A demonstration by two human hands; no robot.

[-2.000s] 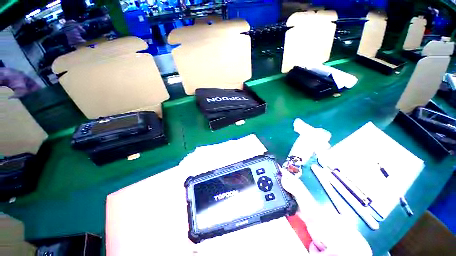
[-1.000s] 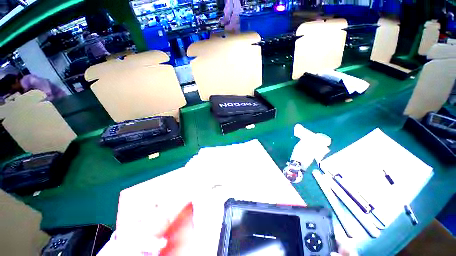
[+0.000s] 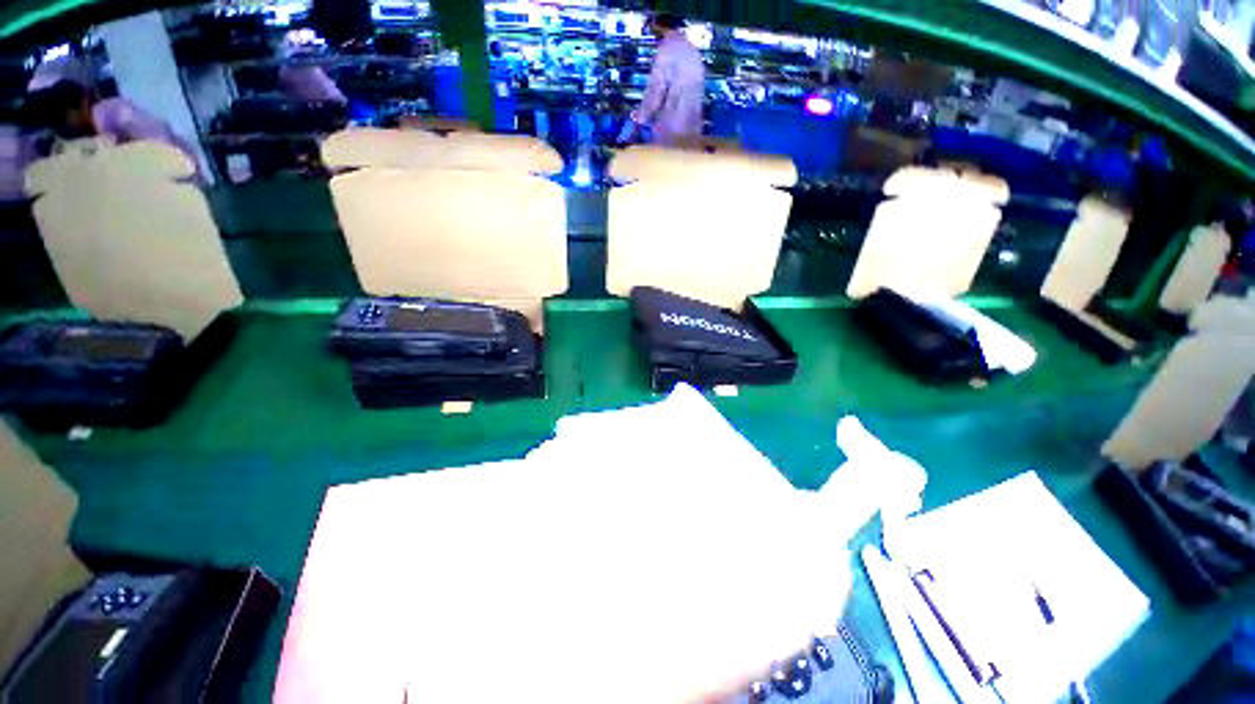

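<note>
The diagnostic scan tool [image 3: 815, 677] lies low at the bottom edge, mostly cut off or lost in glare. Its round keypad and dark right corner show; its screen does not. The work mat [image 3: 551, 550] is washed out to plain white. The small white bottle [image 3: 881, 475] stands at the mat's right. A white, overexposed shape reaches from the mat to the bottle and covers the round piece beside it; I cannot tell if it is my right hand. My left hand is not in view.
Open boxes with upright tan lids line the bench [image 3: 592, 365]; one holds a TOPDON pouch [image 3: 702, 327], another a scan tool [image 3: 427, 327]. An open box [image 3: 234, 633] is at lower left. Pale strips [image 3: 902, 619] and white paper [image 3: 1025, 578] lie at right. A person [image 3: 674, 83] is beyond.
The view has tilted up. The scan tool has moved down and mostly out of sight. The mat's red patch and the round piece no longer show. White now joins the mat and bottle.
</note>
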